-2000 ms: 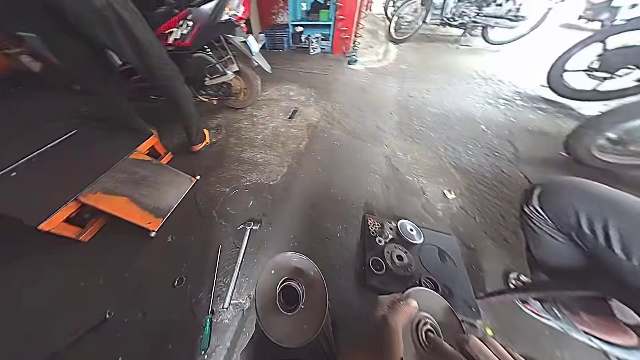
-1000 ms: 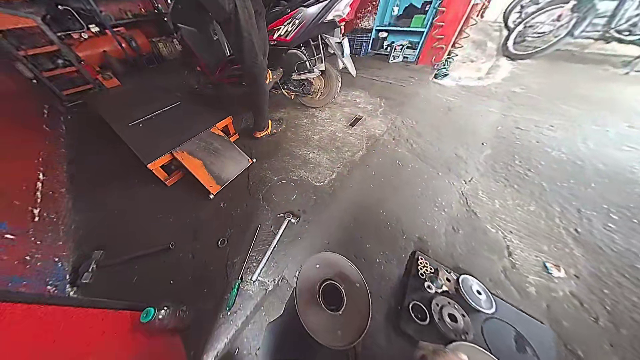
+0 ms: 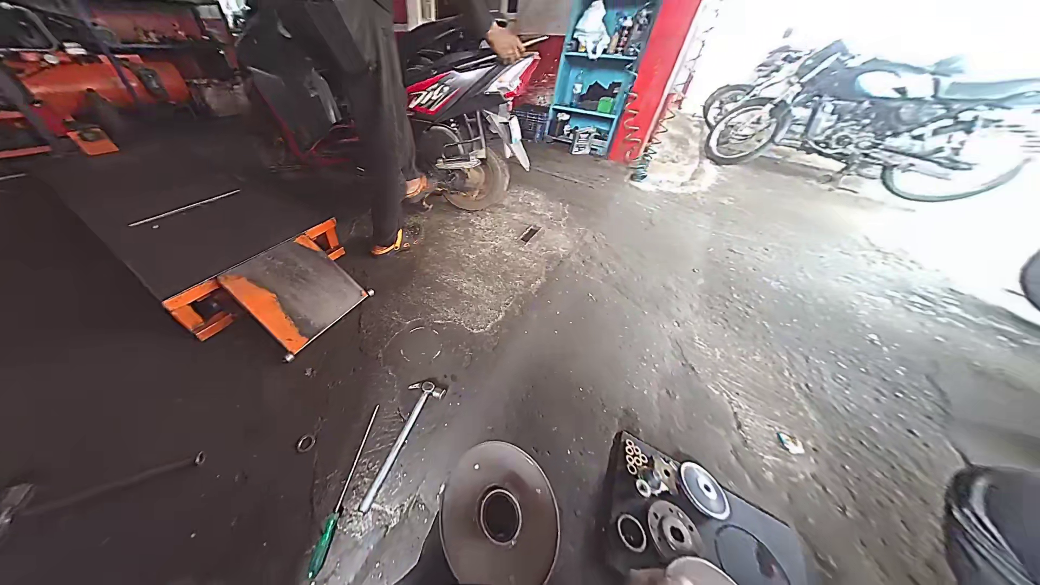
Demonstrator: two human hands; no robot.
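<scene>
At the bottom edge shows a blurred sliver of my left hand (image 3: 647, 576), against the rim of a pale metal disc (image 3: 697, 571); its grip is hidden. My right hand is out of view. Beside them lies a black tray (image 3: 772, 532) with a flanged metal disc with holes (image 3: 673, 528), a shiny round plate (image 3: 705, 490), a ring (image 3: 631, 533) and several small rings (image 3: 634, 457). Left of the tray is a broad round metal plate with a central hole (image 3: 534, 487). Further left, a long metal-handled tool (image 3: 398, 447) and a green-handled screwdriver (image 3: 324, 546) lie on the floor.
An orange-framed lift platform (image 3: 162, 236) with a ramp (image 3: 305, 292) stands left. Behind it a person (image 3: 382, 122) stands by a red and black motorcycle (image 3: 463, 106). A blue shelf (image 3: 593, 112) and parked motorcycles (image 3: 861, 106) are farther back. A dark-clothed leg (image 3: 987, 520) shows at right.
Two seconds ago both hands were visible at a metal disc by the tray; now only a sliver of one shows. The view has shifted. The standing person's hand now appears at the motorcycle's rear.
</scene>
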